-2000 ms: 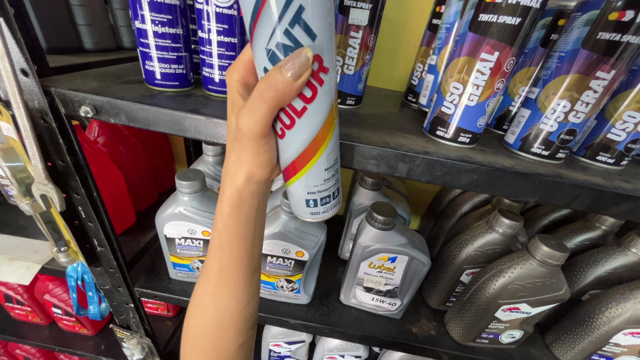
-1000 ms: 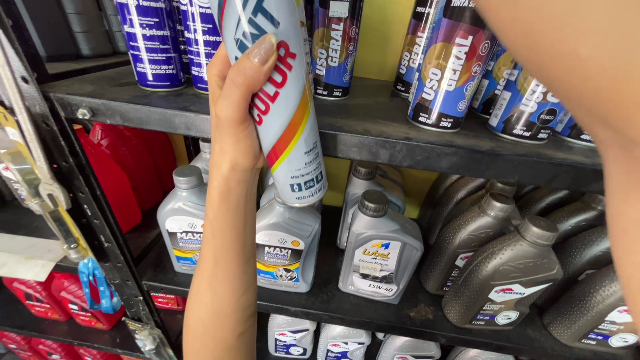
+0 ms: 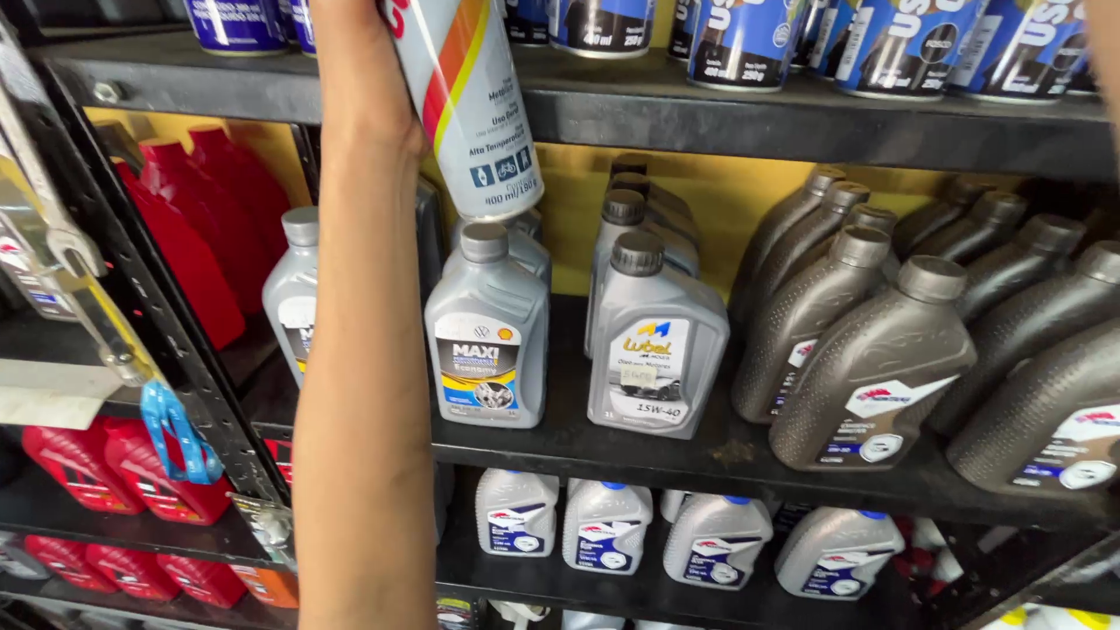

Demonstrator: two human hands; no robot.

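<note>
At the top of the head view, my left hand [image 3: 372, 74] holds a pale spray paint can [image 3: 481, 122] with red, orange and yellow stripes. The fingers are cut off by the upper edge, and the can's lower end hangs tilted in front of the shelf edge. My left forearm rises from the bottom of the view and hides part of the shelves. Only a blurred strip of my right arm shows at the upper right edge; that hand is out of view. Below the can stands a grey motor oil bottle [image 3: 486, 367], and right of it another grey oil bottle [image 3: 658, 350].
Blue spray cans [image 3: 744, 44] line the upper black metal shelf [image 3: 630, 131]. Dark brown oil bottles [image 3: 875, 376] fill the middle shelf's right side. Silver bottles [image 3: 608, 529] stand lower. At left are red bottles [image 3: 188, 219], a metal wrench [image 3: 61, 210] and a blue strap [image 3: 179, 433].
My right arm, absent two seconds ago, came across the upper right one second ago and is now mostly out of view. The view has shifted downward. My left hand still holds the can.
</note>
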